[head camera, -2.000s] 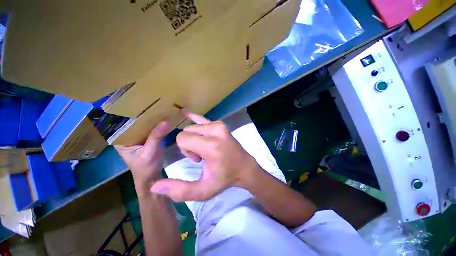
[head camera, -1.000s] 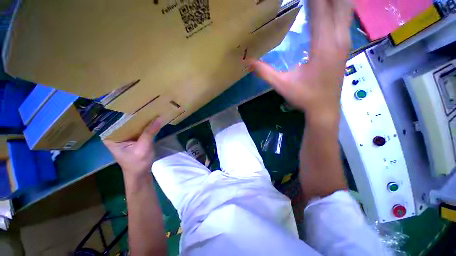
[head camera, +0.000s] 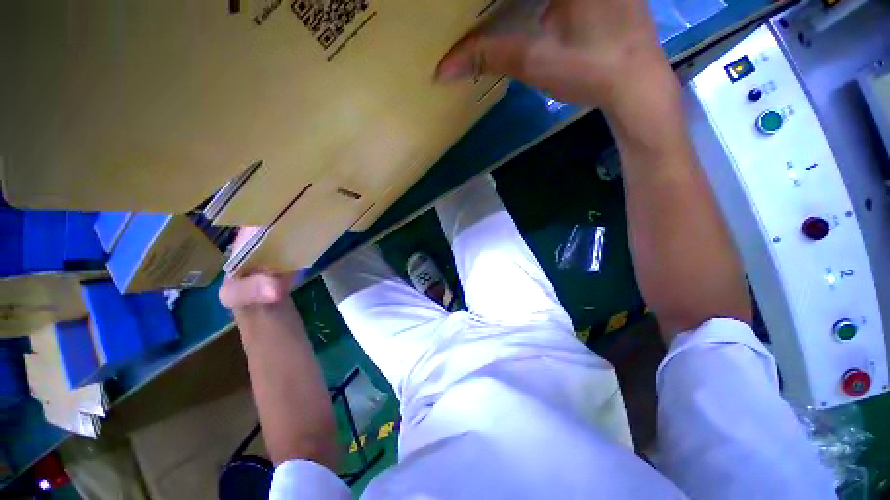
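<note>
Brown box blanks (head camera: 195, 107), with a QR code and slits, lie stacked across the upper left; the top edge of the picture cuts them off. My left hand (head camera: 256, 285) grips the near left corner of the blanks, its fingers partly hidden by the flaps. My right hand (head camera: 576, 54) is over the right side of the blanks, thumb against or just above the brown face. Its fingers are cut off or hidden at the top edge, so its grip cannot be told.
Folded blue boxes (head camera: 146, 252) stand on the green bench (head camera: 537, 117) at left. A white machine panel (head camera: 805, 215) with green and red buttons is at right. Clear plastic lies on the floor below it. A black stool (head camera: 246, 479) is at lower left.
My right hand first swung up and right, fingers spread, and has now come back left over the blanks. My left hand stays at their near corner, its thumb now lower at the edge.
</note>
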